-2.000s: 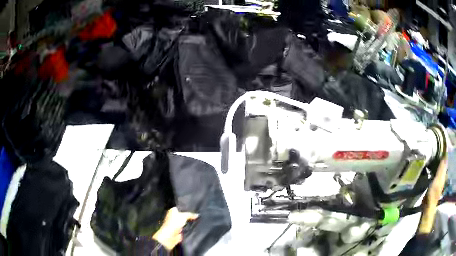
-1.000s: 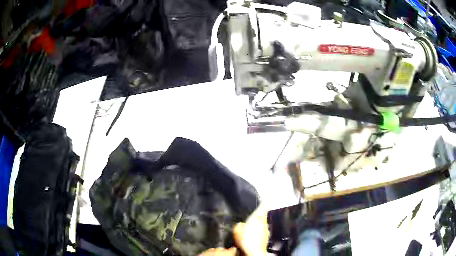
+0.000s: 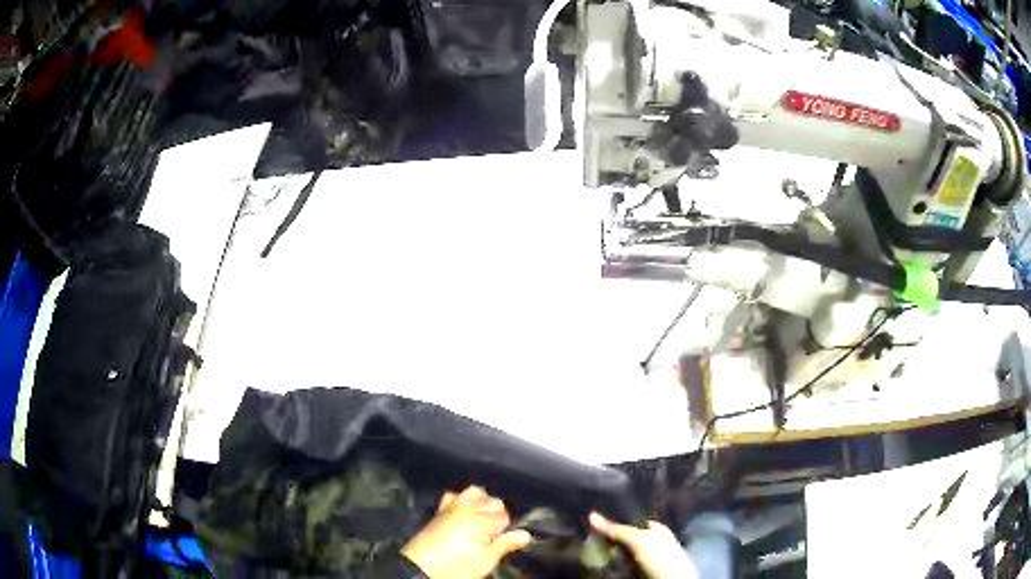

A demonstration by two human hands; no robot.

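A floppy bag body (image 3: 328, 498), dark green camouflage with a grey-black plain side, lies at the table's front edge and over the wearer's lap. My left hand (image 3: 466, 536) grips its fabric from above, thumb and fingers closed on it. My right hand (image 3: 648, 545) holds the same piece at its right end, cut off by the lower edge. The white sewing machine (image 3: 769, 102) stands at the upper right, its presser foot (image 3: 669, 206) away from the bag. A black strip (image 3: 825, 256) runs along the arm through a green clip (image 3: 918, 285).
A thick black bag stack (image 3: 102, 385) lies at the left beside a blue crate (image 3: 16, 339). Black bags (image 3: 362, 79) are heaped behind the white tabletop (image 3: 430, 271). A white sheet or board (image 3: 904, 509) is at the lower right.
The bag body has moved down towards the wearer, with more plain grey-black side showing. My right hand has moved right along it. The view has shifted slightly, so the machine appears further right.
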